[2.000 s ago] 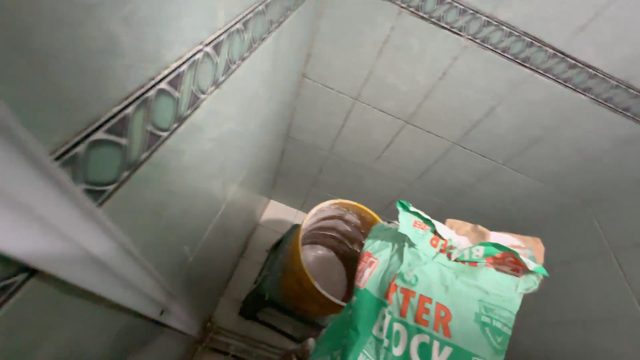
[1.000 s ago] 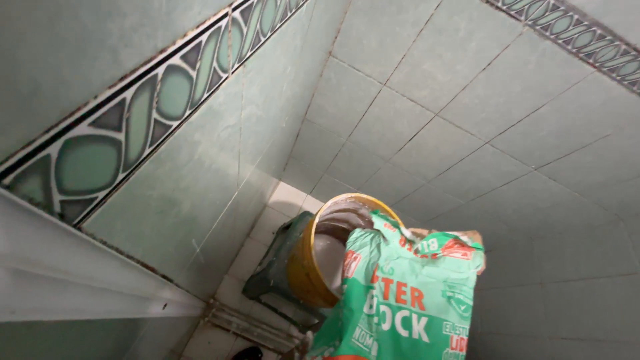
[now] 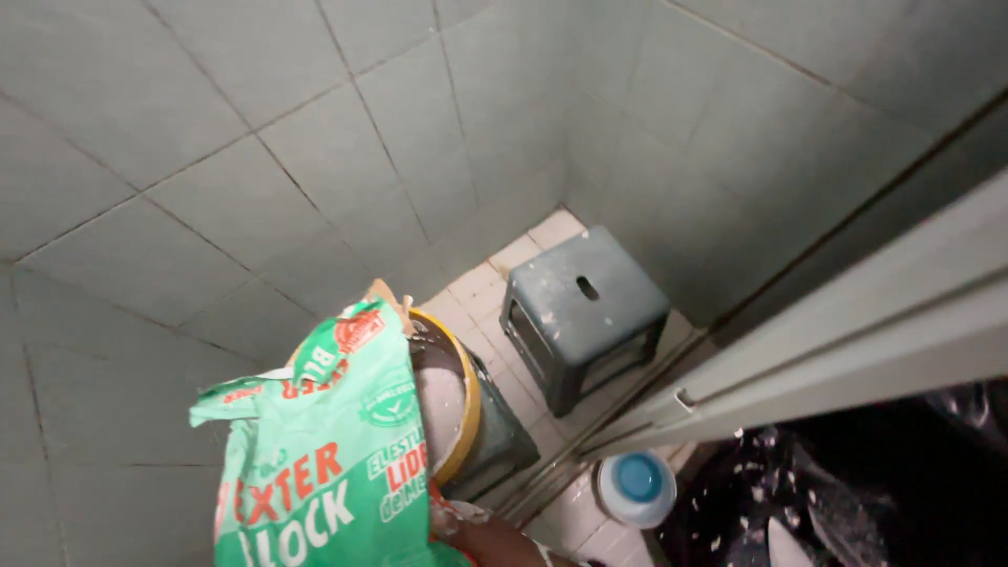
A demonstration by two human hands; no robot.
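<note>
A green paper bag of powder mix [image 3: 315, 457], printed in red and white, is held upright with a torn, folded top edge. At its lower right edge is my right hand [image 3: 472, 531], smeared with white and holding the bag; most of its fingers are hidden. My left hand is out of view. Behind the bag, partly covered by it, a yellow-rimmed bucket [image 3: 470, 409] holds a pale grey-white material. The bucket sits on a dark plastic stool [image 3: 508, 441].
A grey plastic stool [image 3: 610, 303] with white specks stands on the tiled floor near the corner. A pale door frame [image 3: 835, 346] crosses the right side. Beyond it are a white tub with a blue centre [image 3: 638, 480] and a speckled black plastic sheet [image 3: 748, 504]. Tiled walls surround the floor.
The view has swung right, bringing the second stool, tub and black plastic into sight. The bag now covers the bucket's left side; earlier it covered the right side.
</note>
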